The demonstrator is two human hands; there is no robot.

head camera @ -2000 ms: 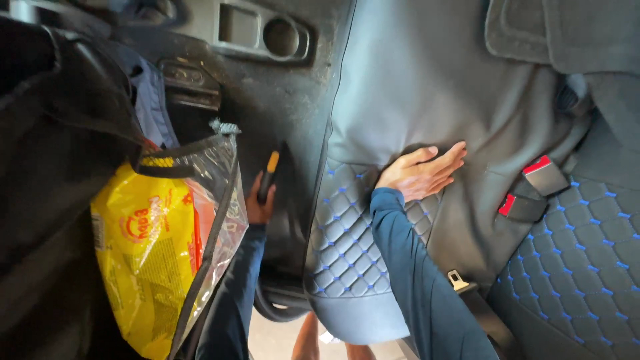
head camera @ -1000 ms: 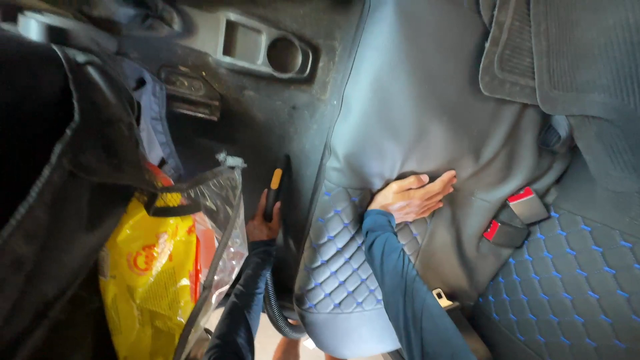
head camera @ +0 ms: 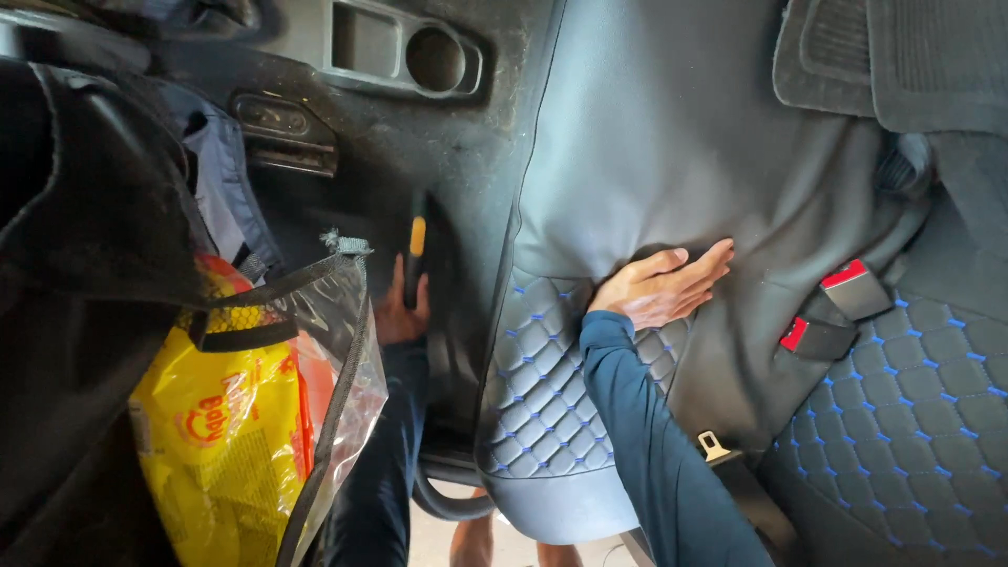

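Observation:
My left hand (head camera: 403, 303) is closed around a black vacuum cleaner wand (head camera: 415, 260) with an orange-yellow part, low in the dark footwell beside the seat. The far end of the wand is hard to make out against the floor. A dark ribbed hose (head camera: 449, 504) curves below, near my left sleeve. My right hand (head camera: 661, 287) rests with fingers extended on the car seat cover (head camera: 669, 157), at the edge of its blue-stitched quilted part, and holds nothing.
A clear-sided organizer pocket holding a yellow plastic packet (head camera: 228, 449) hangs at left. A console with a cup holder (head camera: 435, 59) lies at the top. Red-buttoned seat belt buckles (head camera: 858, 290), a metal latch tongue (head camera: 713, 446) and rubber floor mats (head camera: 937, 71) are on the right.
The left hand and the wand have shifted slightly between frames along the footwell. The right hand stays resting on the seat.

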